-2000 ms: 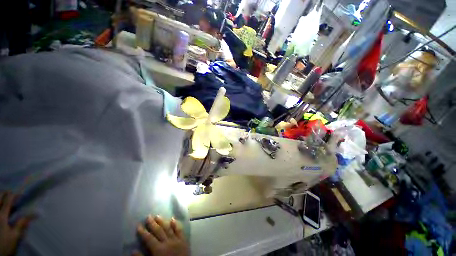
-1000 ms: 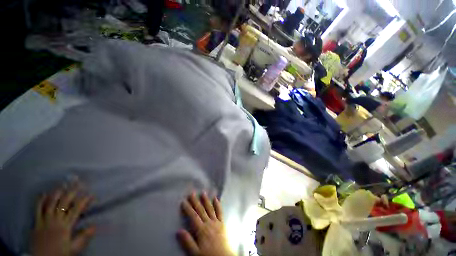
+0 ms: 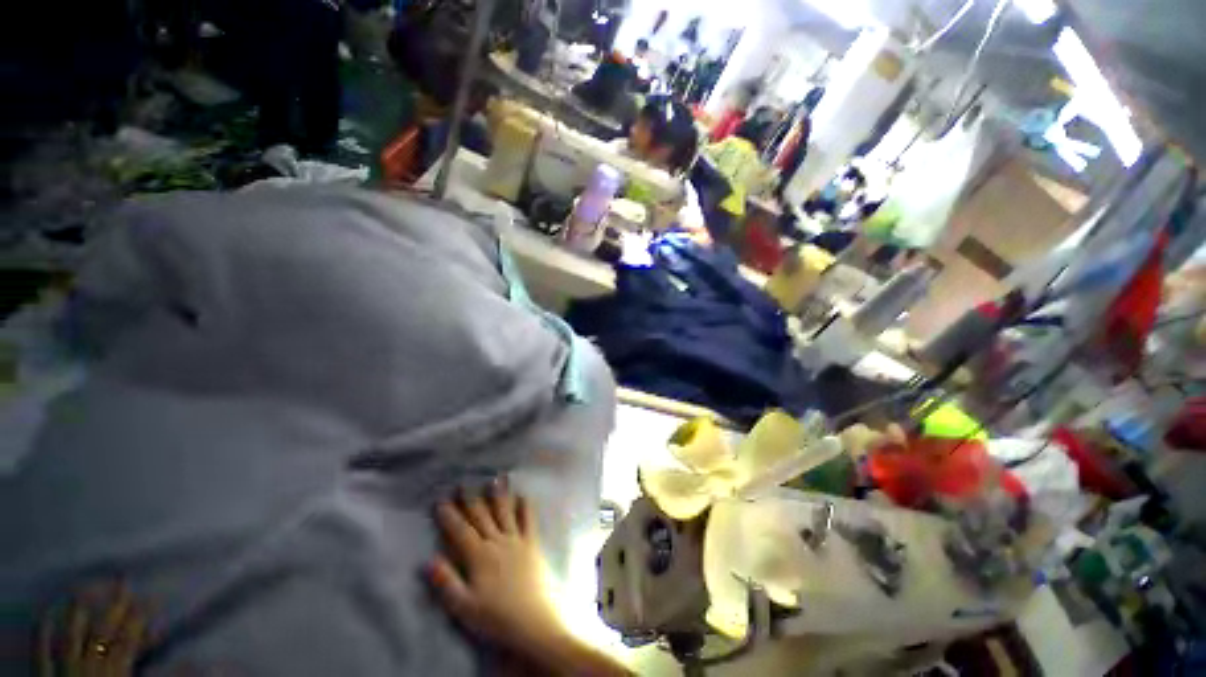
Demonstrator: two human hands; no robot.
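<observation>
Grey fabric (image 3: 278,437) covers the left and middle of the table and rises into a heap at the back, with a pale blue-green strip (image 3: 545,324) along its right edge. My right hand (image 3: 496,562) lies on the fabric with fingers spread, beside the bright light of the sewing machine (image 3: 846,569). My left hand (image 3: 99,641) is at the bottom left on the fabric, blurred and cut off by the frame edge; a ring shows on it. The needle area is hidden by glare and the machine head.
A yellow-white petal shape (image 3: 721,483) sits on the machine head. Dark blue cloth (image 3: 701,324) lies behind the fabric, near a purple bottle (image 3: 595,199). Red and white bags (image 3: 946,470) are behind the machine. A person (image 3: 661,132) is at another station.
The view has swung between frames. Since one second ago my right hand has moved up the fabric, farther from me, and its forearm now shows. My left hand is lower and more cut off.
</observation>
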